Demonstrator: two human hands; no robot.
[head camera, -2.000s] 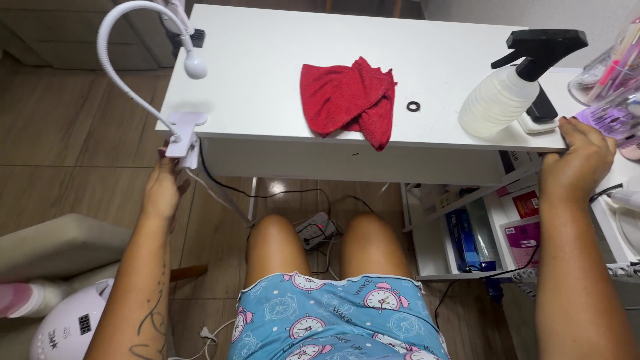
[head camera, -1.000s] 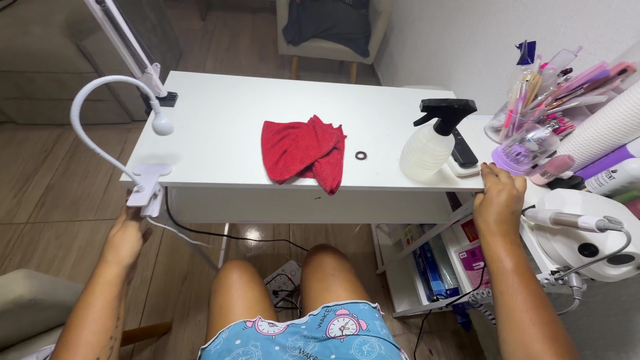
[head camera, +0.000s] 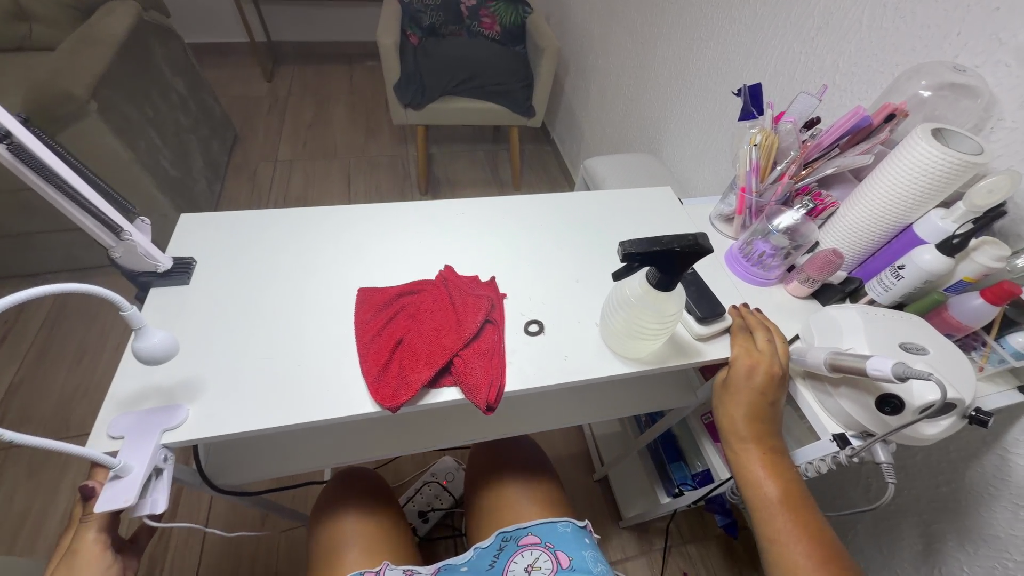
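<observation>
My left hand (head camera: 100, 528) is at the near left corner of the white table (head camera: 272, 248), just behind the white clip (head camera: 140, 460) of a gooseneck lamp; the clip partly hides it. My right hand (head camera: 750, 368) rests on the table's near right corner, fingers over the edge, beside a white-and-black device (head camera: 704, 308). Left of that device stands a ribbed spray bottle (head camera: 640, 316) with a black trigger head. A folded red cloth (head camera: 432, 340) lies mid-table, its lower end at the front edge. Between cloth and bottle is a small black ring (head camera: 534, 327).
Right of the table, a shelf holds a nail drill machine (head camera: 888, 368), a paper towel roll (head camera: 904, 196), several bottles and cups of nail tools (head camera: 768, 172). A lamp arm (head camera: 80, 192) stands at left. Beneath are a power strip (head camera: 432, 496) and cables; an armchair (head camera: 468, 72) stands beyond.
The view has shifted and tilted up, showing the armchair and more of the right shelf. Both hands remain at the table's near corners; the cloth, ring and bottle keep their places on it.
</observation>
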